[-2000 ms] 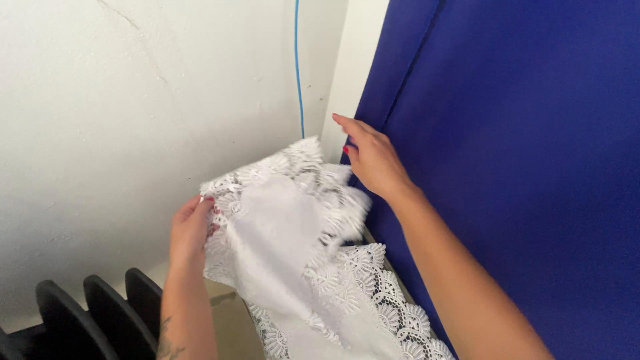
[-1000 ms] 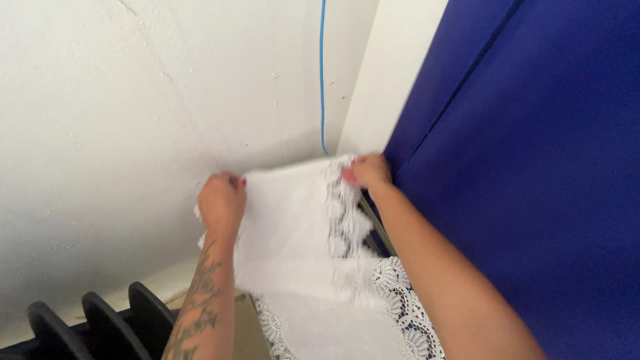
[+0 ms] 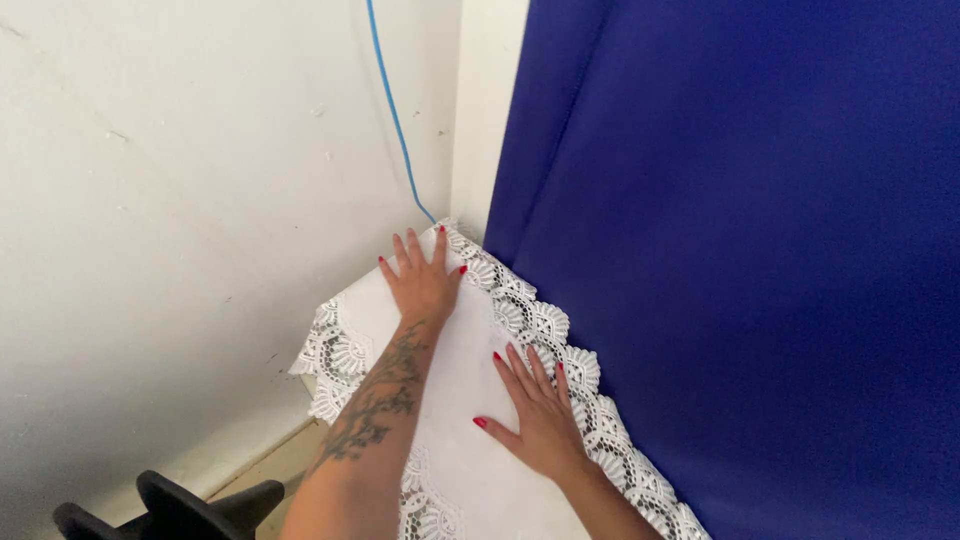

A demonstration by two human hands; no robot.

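Observation:
A white cloth with a scalloped lace border [image 3: 465,375] lies spread over a surface in the corner, its far end against the wall. My left hand [image 3: 424,281] rests flat on the cloth near that far end, fingers spread, holding nothing. Lower and to the right, my right hand [image 3: 544,424] is palm down on the cloth beside the right lace border, its fingers apart. Lace hangs over the left edge. The cloth hides most of the surface beneath it.
A blue fabric panel [image 3: 735,262] stands along the cloth's right side. A blue cable [image 3: 394,112] runs down the white wall [image 3: 187,187] to the cloth's far end. Dark, rounded fins of an object [image 3: 180,506] are at the lower left, near the floor.
The cloth's far end, raised between both hands earlier, now lies down flat. Both hands have let go of its edge and rest on top, the right one nearer to me.

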